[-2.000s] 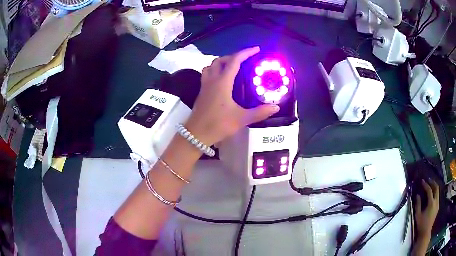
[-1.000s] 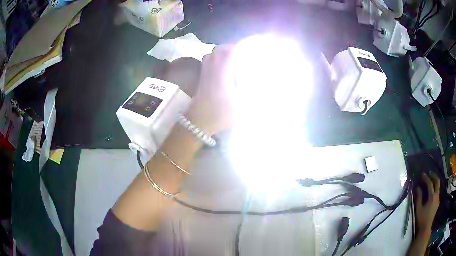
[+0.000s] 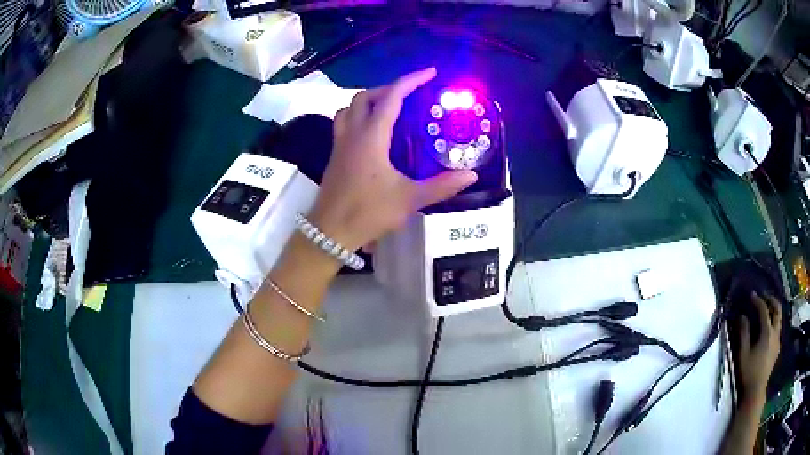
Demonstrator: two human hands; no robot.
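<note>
A white security camera [image 3: 469,253] stands at the centre, its black ball head [image 3: 459,133] up, part of the light ring glowing pink and purple. My left hand [image 3: 373,164] grips the ball head, thumb at its lower front and fingers round its left and top. The panel on the white body is dark. A black pigtail cable [image 3: 430,382] runs down from the base. My right hand [image 3: 758,342] lies over a dark mouse at the right edge; the mouse is mostly hidden.
Other white cameras stand at left [image 3: 251,218] and right [image 3: 617,138], with more at the back right. Black cable connectors [image 3: 622,347] and a small white card [image 3: 650,283] lie on the white board [image 3: 355,418]. Crumpled tissue [image 3: 297,96] and a carton [image 3: 253,44] are behind.
The light ring and body panel were lit pink, then flared white; now only part of the ring glows and the panel is dark. My left hand has stayed on the head.
</note>
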